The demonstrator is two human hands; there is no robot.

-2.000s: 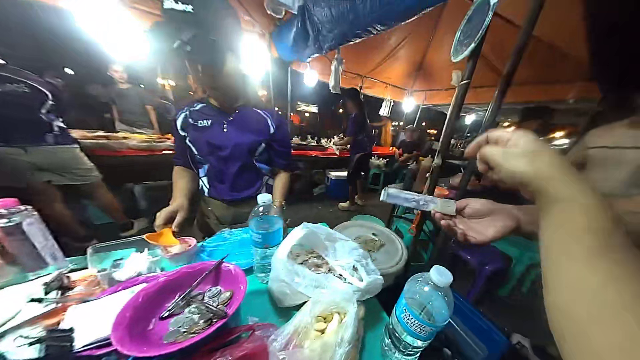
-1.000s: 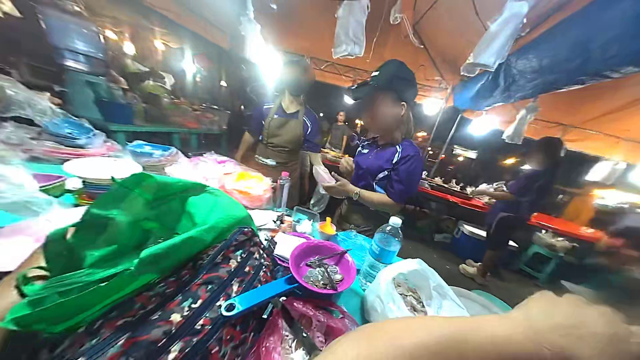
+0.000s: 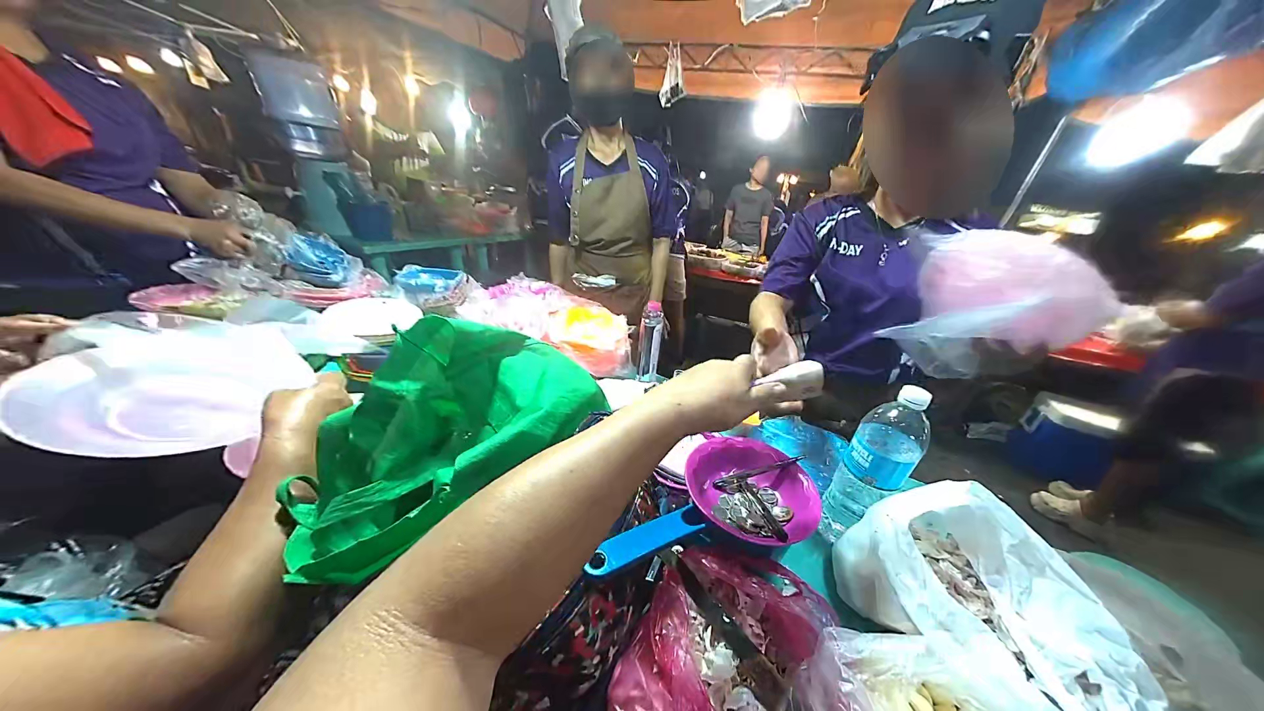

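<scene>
My right hand (image 3: 726, 393) reaches out over the table and touches a folded banknote or paper (image 3: 793, 380), which a person in a purple shirt also has a hand on. My left hand (image 3: 304, 400) is closed at the side of a green cloth bag (image 3: 434, 464); whether it grips the bag or the plate rim behind it is unclear. Below my right hand is a magenta bowl (image 3: 706, 474) with coins and tongs or a similar metal tool. A blue handle (image 3: 647, 541) sticks out beside the bowl.
A water bottle (image 3: 879, 454) stands right of the bowl. White plastic bag (image 3: 889, 553) and pink plastic bag (image 3: 671, 642) lie nearer me. A large white plate (image 3: 59, 405) is at left. People in purple shirts stand across the table; a pink-filled plastic bag (image 3: 1017, 286) is at right.
The view has swung left. My right arm now stretches forward to the person across the table, where the paper is between our hands. My left hand has come into view by the green bag.
</scene>
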